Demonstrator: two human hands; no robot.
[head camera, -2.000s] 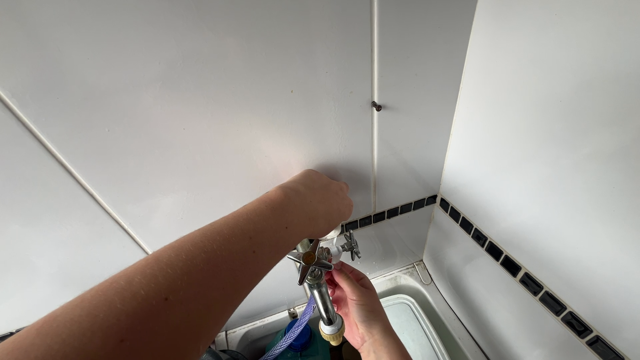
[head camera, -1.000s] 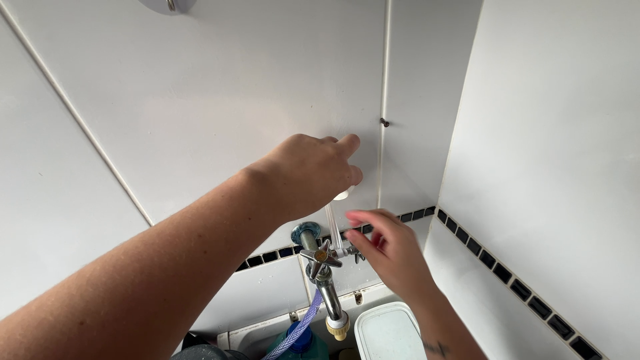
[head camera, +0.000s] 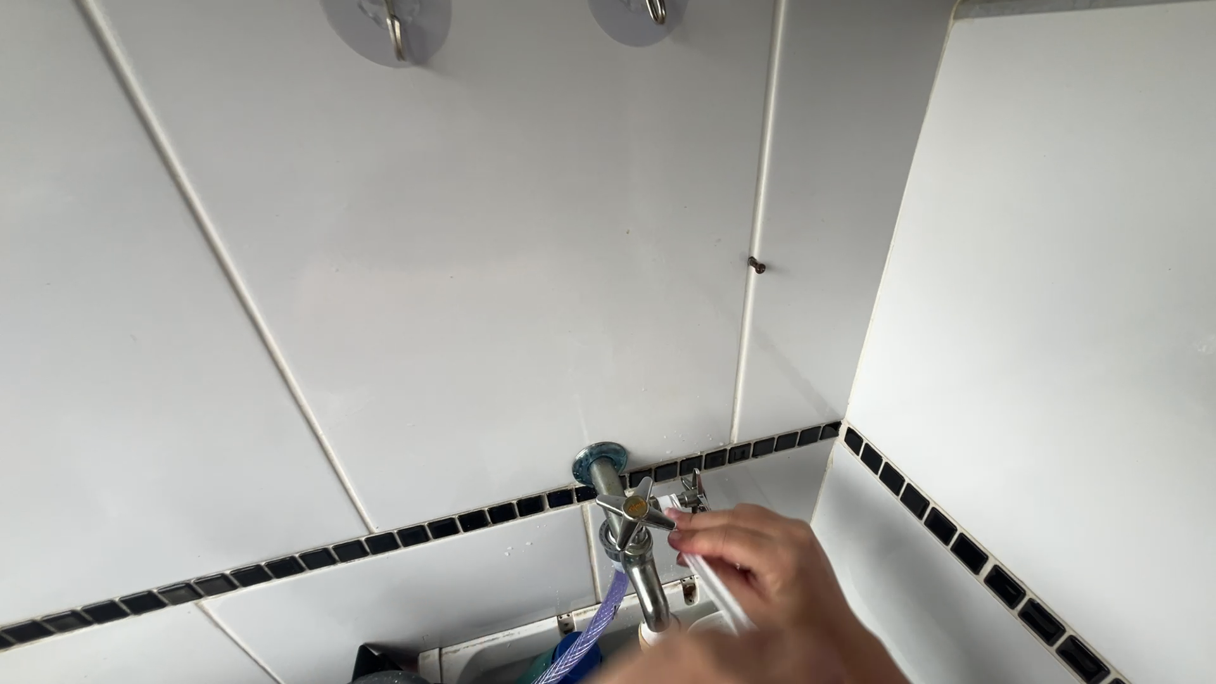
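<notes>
A chrome tap (head camera: 644, 579) with a cross handle (head camera: 636, 507) comes out of the tiled wall. Just right of it is a small side valve (head camera: 693, 489). A narrow white tube (head camera: 714, 591) slants down from near this valve. My right hand (head camera: 774, 560) has its fingertips closed around the tube's upper part, close beside the cross handle. My left hand (head camera: 708, 660) is blurred at the bottom edge, by the tube's lower end; its fingers and anything in them are hidden. A purple braided hose (head camera: 589, 632) runs down left of the spout.
Two suction hooks (head camera: 394, 33) (head camera: 655, 11) are on the wall above. A screw (head camera: 756, 265) sticks out of a tile joint. Below, a sink's rim (head camera: 513, 635) and a blue object (head camera: 576, 657) show behind the hose. A dark object (head camera: 380, 663) stands lower left.
My left hand has come down from the wall above the tap, where it held a white piece, to the bottom edge. My right hand's fingers have closed in beside the cross handle.
</notes>
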